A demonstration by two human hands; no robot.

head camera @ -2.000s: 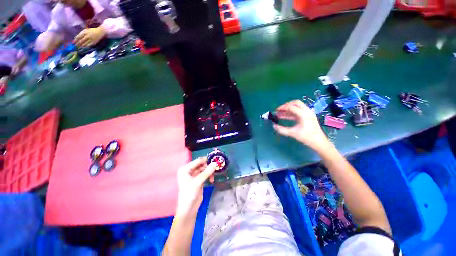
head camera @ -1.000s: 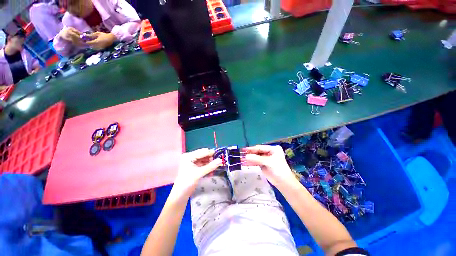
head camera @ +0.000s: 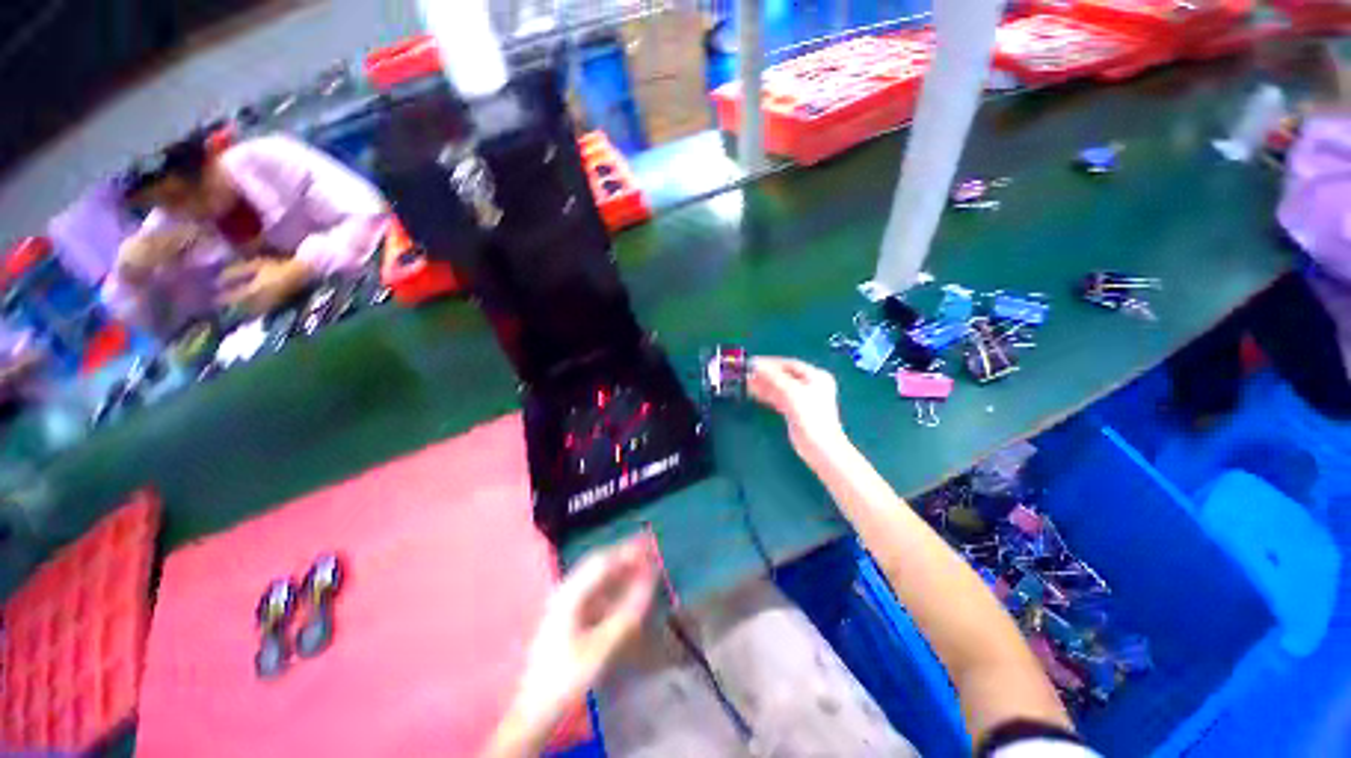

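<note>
My right hand [head camera: 796, 397] holds a small dark and silver unit with a clip [head camera: 726, 372] at its fingertips, over the green bench just right of the black laser fixture [head camera: 615, 444]. My left hand [head camera: 596, 607] is blurred, low in front of the fixture, its fingers apart with nothing visible in them. Dark disc pairs [head camera: 298, 610] lie on the pink mat [head camera: 400, 592]. Red laser marks show on the fixture's base. Blue, black and pink binder clips [head camera: 948, 344] lie in a loose pile right of my right hand.
A slanting white post [head camera: 933, 148] stands behind the clip pile. A blue bin [head camera: 1171, 622] of mixed clips is at lower right. A red compartment tray [head camera: 82, 629] is far left. A co-worker [head camera: 304, 200] sits across the bench; another person's sleeve [head camera: 1323, 200] shows at the right edge.
My hands have parted. My right hand has moved forward and up with the clipped unit. My left hand has let go of it. The view has tilted upward.
</note>
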